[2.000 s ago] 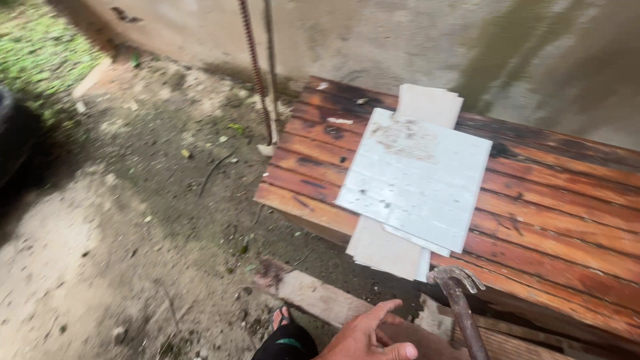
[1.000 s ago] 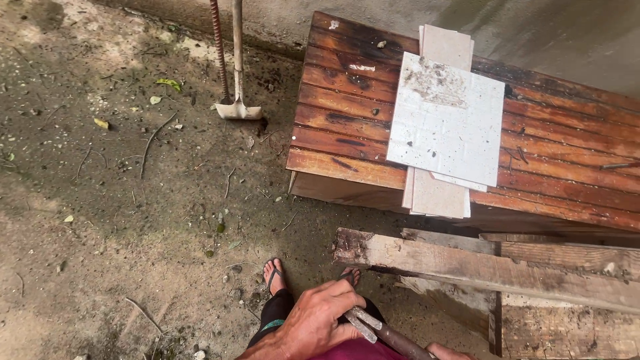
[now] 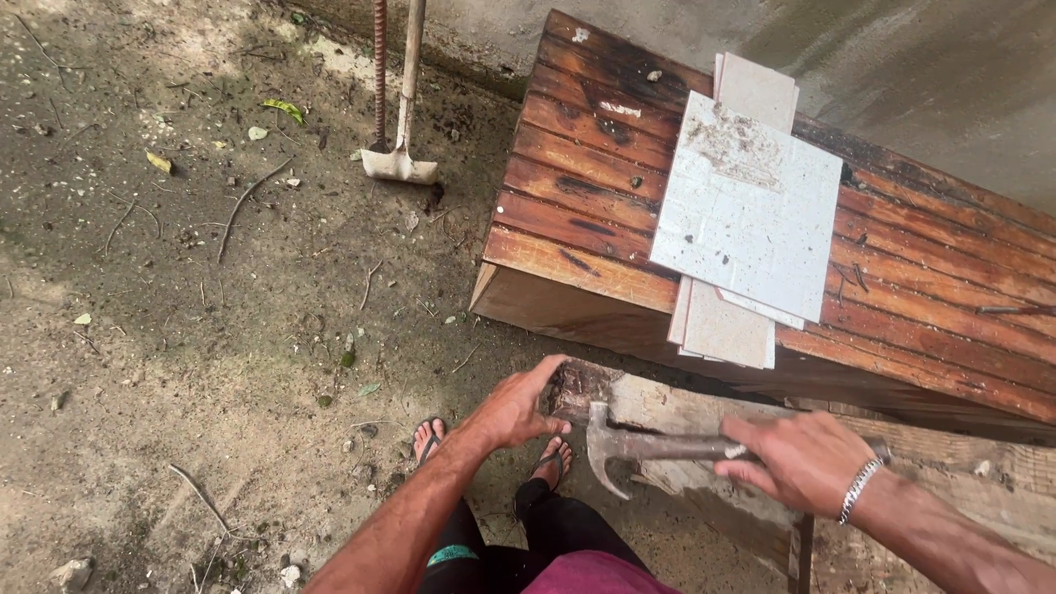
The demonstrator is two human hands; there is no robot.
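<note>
My right hand [image 3: 792, 458], with a metal bracelet at the wrist, is closed around the handle of a claw hammer [image 3: 606, 445]. The hammer's head points left, its claw toward me, over a weathered wooden board [image 3: 668, 404]. At the board's dark, rough left end is my left hand [image 3: 528, 404], thumb and fingers spread around that end. Whether it grips the wood or only touches it, I cannot tell.
Behind the board stands a slatted wooden bench [image 3: 577, 190] with stacked tiles [image 3: 751, 223] on it. A hoe-like tool [image 3: 400, 165] and a rusty rebar rod [image 3: 379, 74] lean at the wall. More rough planks [image 3: 949, 511] lie at lower right. My sandalled feet are below the board.
One second ago my left hand was by the hammer's head, close to my body; now it is at the board's left end. The hammer has moved forward over the board in my right hand.
</note>
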